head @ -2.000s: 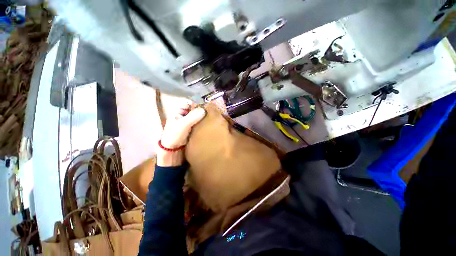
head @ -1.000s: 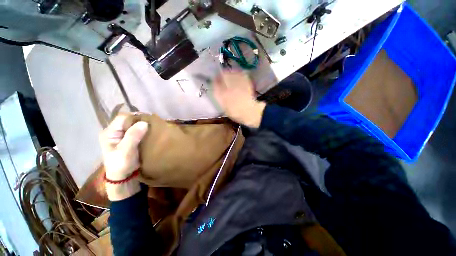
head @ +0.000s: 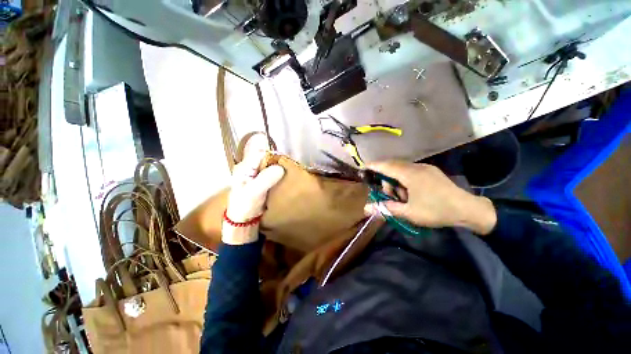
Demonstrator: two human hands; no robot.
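The tan bag body (head: 311,207) lies over the table's front edge and the aproned lap. My left hand (head: 250,188), with a red bracelet, grips the bag's upper left corner. Brown handles (head: 227,110) extend behind it on the table. My right hand (head: 422,195) holds dark green-handled scissors (head: 376,181) over the bag's right side. The blades point up and left, near the bag's upper edge. How far apart the blades are is hard to tell. Yellow-handled pliers (head: 373,129) lie on the table just beyond the scissors.
The sewing machine's dark arm bed (head: 335,86) juts out behind the bag. A hinged metal attachment (head: 484,54) is at upper right. A heap of bags with loops (head: 149,311) is at lower left. A blue crate (head: 588,166) and dark round bin (head: 495,159) stand at right.
My right hand came into view, reached toward the green scissors on the table, and now holds them over the bag. My left hand keeps its grip. The bag corner is farther from the needle area.
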